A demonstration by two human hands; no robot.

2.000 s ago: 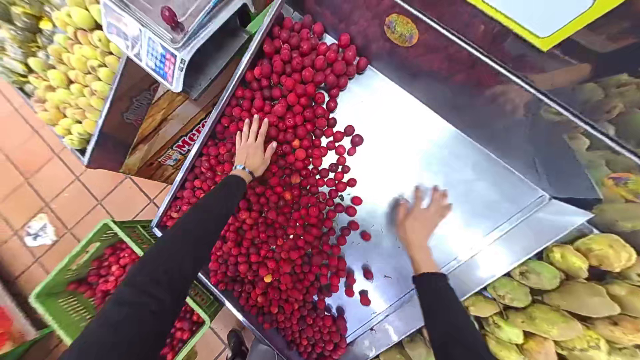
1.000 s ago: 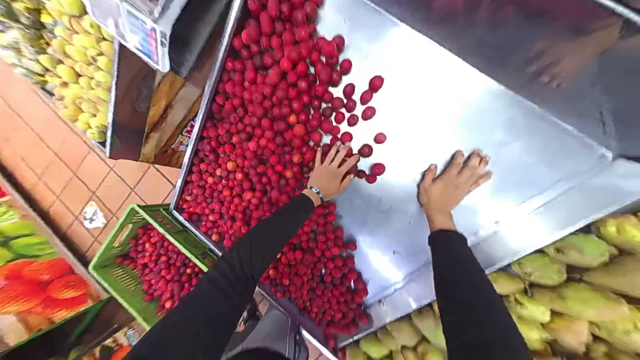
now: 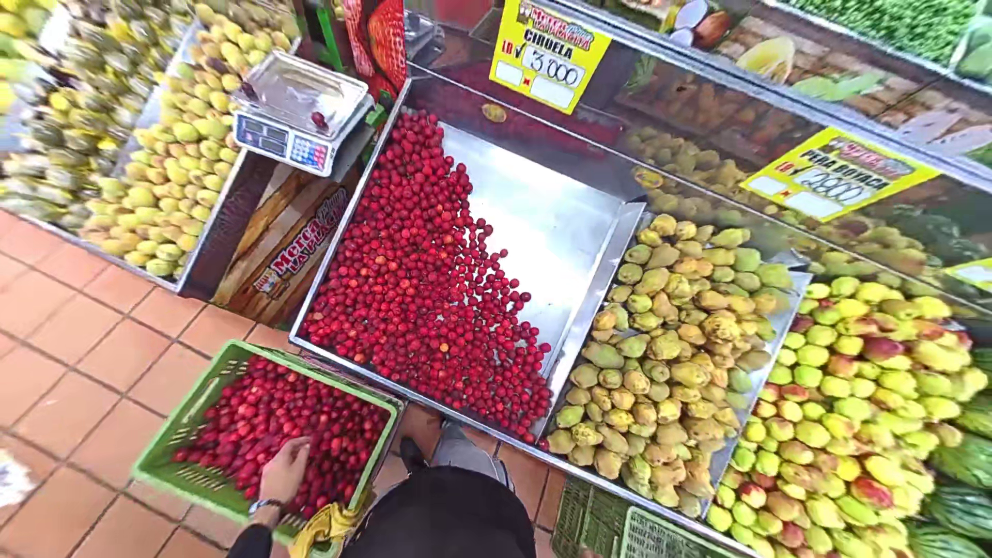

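My left hand [image 3: 284, 470], with a bracelet at its wrist, rests on the red plums [image 3: 333, 434] inside a green plastic crate [image 3: 174, 434] at the lower left; its fingertips are partly hidden, so a grip cannot be made out. A yellow cloth [image 3: 329, 527] hangs by the crate's near corner. Above and to the right, a metal display bin [image 3: 535, 209] holds a heap of red plums [image 3: 418, 294] along its left side and front, with bare metal at the back right. My right hand is out of view.
A digital scale [image 3: 298, 108] with a plum on it stands left of the bin. Yellow-green pears [image 3: 666, 349] and green-red fruit [image 3: 837, 411] fill the bins to the right. Green crates [image 3: 659, 535] lie below the pears. Tiled floor [image 3: 85, 387] shows at left.
My left hand has gone from the plums in the metal bin down into the green crate. My right hand, earlier flat on the bare metal, has left the view. The view has widened.
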